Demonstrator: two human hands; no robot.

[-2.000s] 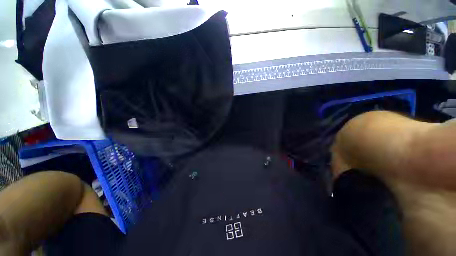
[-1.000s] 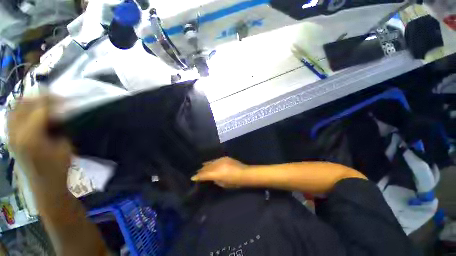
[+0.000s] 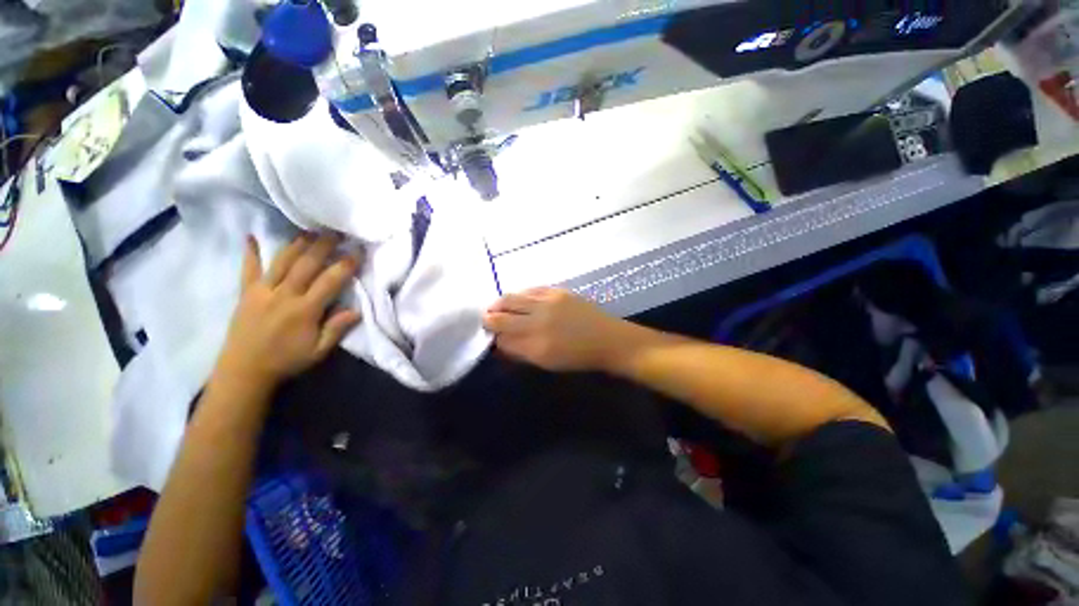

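A white garment panel (image 3: 432,278) with black parts lies bunched on the machine table, up against the presser foot and needle (image 3: 479,178). My left hand (image 3: 296,308) lies on the white cloth with its fingers spread. My right hand (image 3: 538,328) pinches the cloth's right edge at the table's front edge. Black cloth (image 3: 355,414) hangs below the white cloth towards my lap and is hard to tell from my black shirt.
The JACK machine head (image 3: 580,89) spans the back, with a blue knob (image 3: 296,33) at its left. Snips (image 3: 740,184), a flat black case (image 3: 832,154) and a ruler strip (image 3: 757,237) lie at right. Blue baskets (image 3: 296,533) stand below the table, left and right.
The black cloth has been turned over or moved down, and white cloth now lies before the needle. My left hand has come down from the raised left onto it. My right hand has moved up to its edge.
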